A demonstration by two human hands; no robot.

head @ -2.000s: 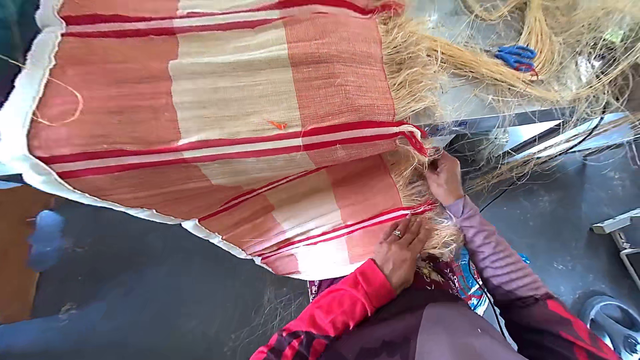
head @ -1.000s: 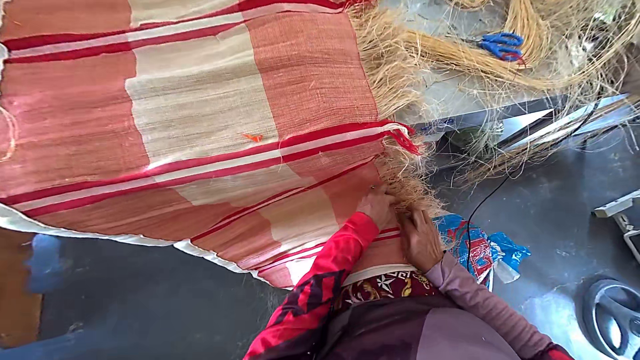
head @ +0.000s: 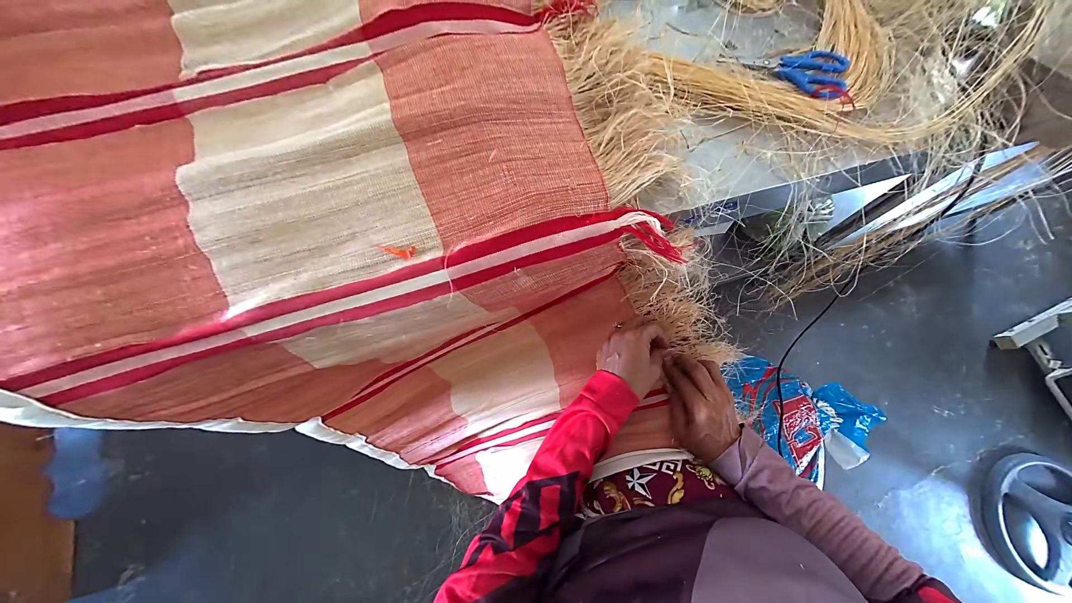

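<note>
A woven cloth in salmon and beige blocks with red and white stripes spreads from the upper left down to the lap. Pale fibre fringe runs along its right edge. At the lower part of that edge my left hand pinches fringe strands between its fingertips. My right hand meets it from the right, its fingertips closed on the same strands, though the exact grip is partly hidden. Just above the hands, a tuft of red and white threads sticks out from a stripe's end.
Blue-handled scissors lie on a grey tabletop among bundles of straw-coloured fibre. Loose fibres hang off the table's edge. A black cable hangs down past a blue and red plastic bag. A wheel stands at the lower right.
Two seconds ago my right hand was higher, by the stripe's threaded end; it has come down beside my left hand. My left hand has moved up onto the fringe edge.
</note>
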